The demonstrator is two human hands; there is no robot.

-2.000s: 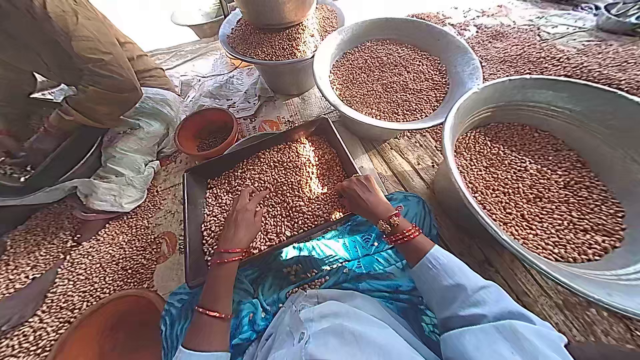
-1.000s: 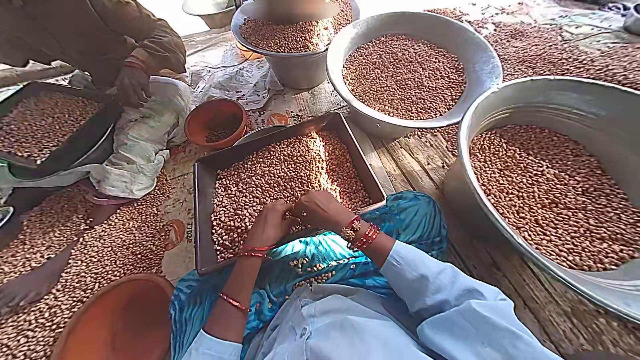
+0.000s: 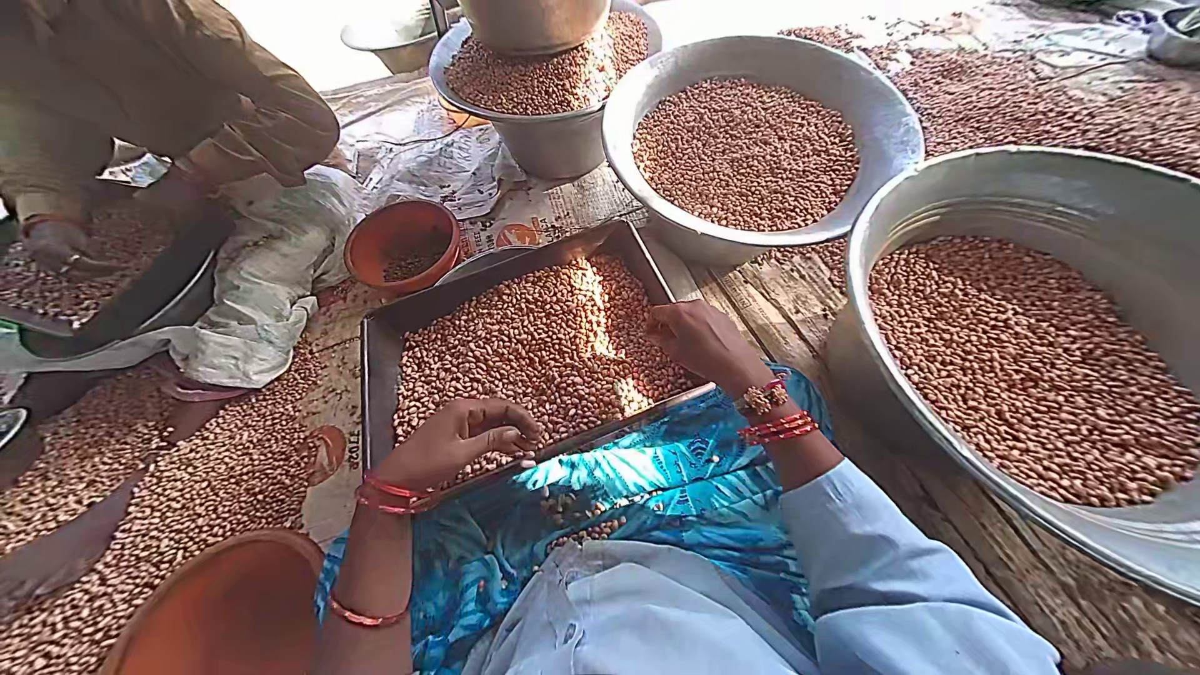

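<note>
A dark metal tray [image 3: 380, 375] full of shelled peanuts [image 3: 525, 347] lies tilted against the blue patterned cloth on my lap. My left hand [image 3: 469, 436] is over the tray's near left corner, fingers curled, with a pale nut just below the fingertips; whether it grips anything is unclear. At the tray's right side, my right hand [image 3: 698, 339] is bent with its fingers curled in over the nuts, and its fingertips are mostly hidden. A few loose nuts rest on the cloth [image 3: 647, 497] in my lap.
Large metal basins [image 3: 937, 412], [image 3: 647, 178] of nuts stand right and ahead; another basin [image 3: 553, 136] is behind. An orange bowl [image 3: 403, 211] sits beyond the tray, another orange bowl [image 3: 225, 609] at lower left. Nuts [image 3: 206, 497] cover the left floor. A co-worker's hand [image 3: 66, 248] is over another tray.
My hands were together over the tray's near edge one second ago; they are now apart, the left at the near left corner and the right at the right side. The co-worker's hands have moved over their tray.
</note>
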